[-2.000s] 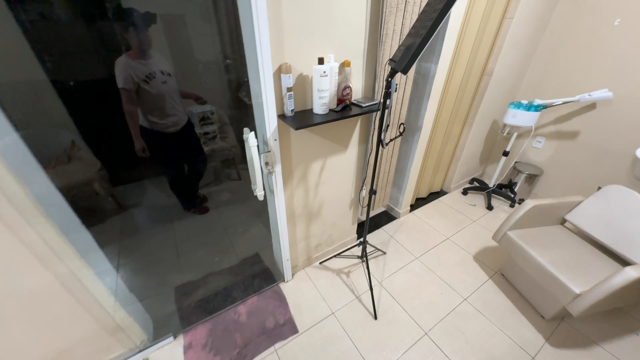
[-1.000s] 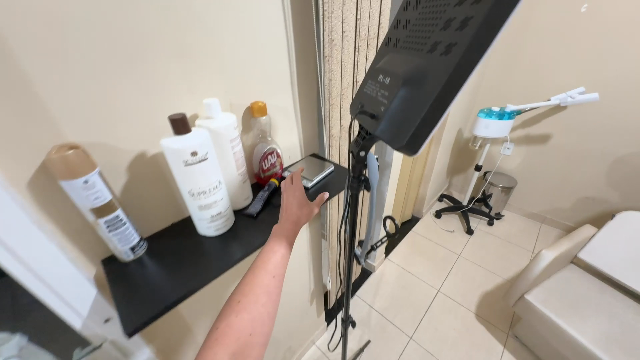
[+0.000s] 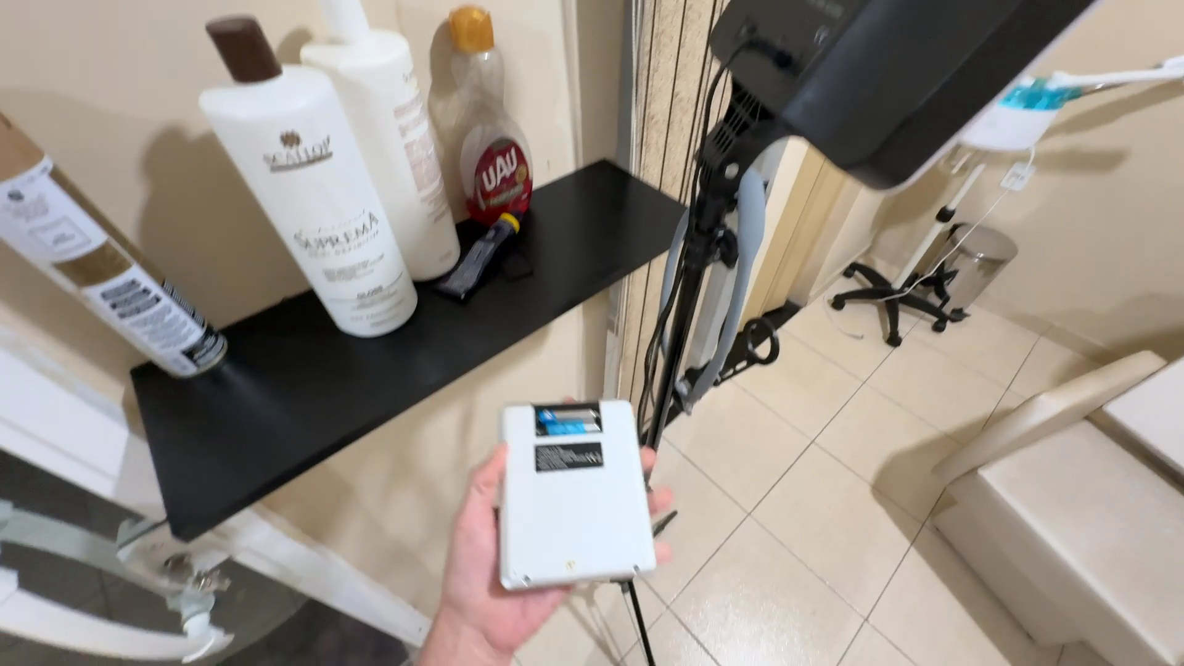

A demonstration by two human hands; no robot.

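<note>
My left hand (image 3: 490, 555) holds a flat white device (image 3: 578, 509), its underside facing up, thumb at the left edge and fingertips showing at the right. Blue and silver batteries (image 3: 568, 421) show in an uncovered compartment at its far end, above a dark label. The device is in front of and below the black wall shelf (image 3: 388, 370), not touching it. My right hand is out of view. On the shelf stand a white bottle with a brown cap (image 3: 314, 203), another white bottle (image 3: 393, 157), an amber-capped bottle (image 3: 497, 157) and a spray can (image 3: 111, 268). A dark tube (image 3: 476, 259) lies beside them.
Right of the shelf stands a black tripod pole (image 3: 680, 333) carrying a black light panel (image 3: 888, 83) with hanging cables. Farther right are a wheeled salon steamer (image 3: 1017, 120), a metal bin (image 3: 980, 259) and a beige chair (image 3: 1064, 518). A white door frame (image 3: 342, 592) is at lower left.
My left hand was reaching to the device at the shelf's right end; now it holds the device, underside up, off the shelf. Since two seconds ago the view has come much closer to the shelf.
</note>
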